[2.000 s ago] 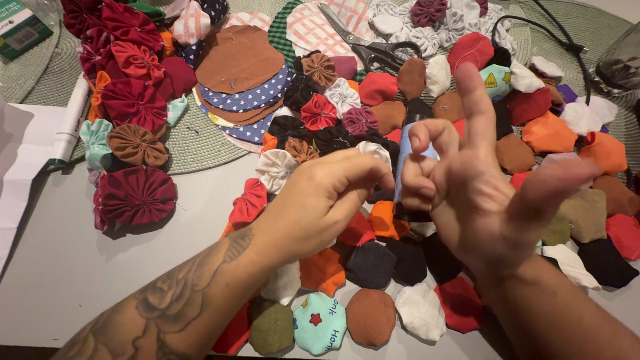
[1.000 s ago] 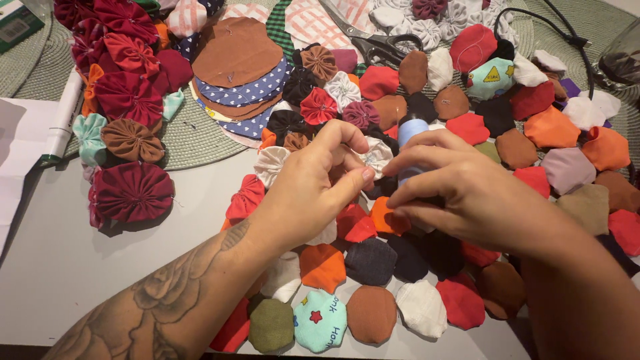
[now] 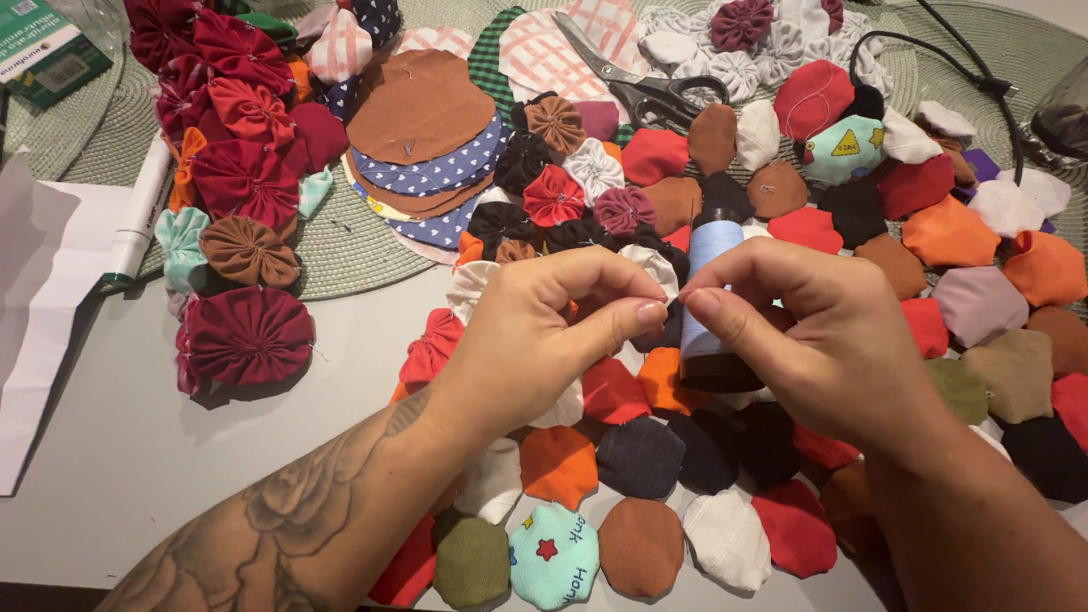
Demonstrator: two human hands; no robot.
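My left hand [image 3: 561, 331] and my right hand [image 3: 799, 331] are close together above the fabric pieces, thumb and forefinger pinched on each. Between their fingertips a thin strand, seemingly thread, just shows; whether a needle is there I cannot tell. Behind my right fingers stands a spool of light blue thread [image 3: 712, 255] with dark ends. Joined gathered fabric rounds [image 3: 637, 548] in orange, white, red, brown and black spread beneath and around both hands. A white gathered round [image 3: 650, 268] lies just behind the fingertips.
Black-handled scissors [image 3: 633, 81] lie at the back beside stacked fabric circles [image 3: 421, 106]. Dark red fabric yo-yos [image 3: 251, 336] are piled at left, near a white marker [image 3: 140, 212] and white paper [image 3: 51, 280]. A black cable [image 3: 977, 81] crosses the green woven placemat [image 3: 365, 255] area's right counterpart.
My right hand, raised with fingers spread two seconds ago, has come down beside my left hand. Both hands now pinch close together at the strand.
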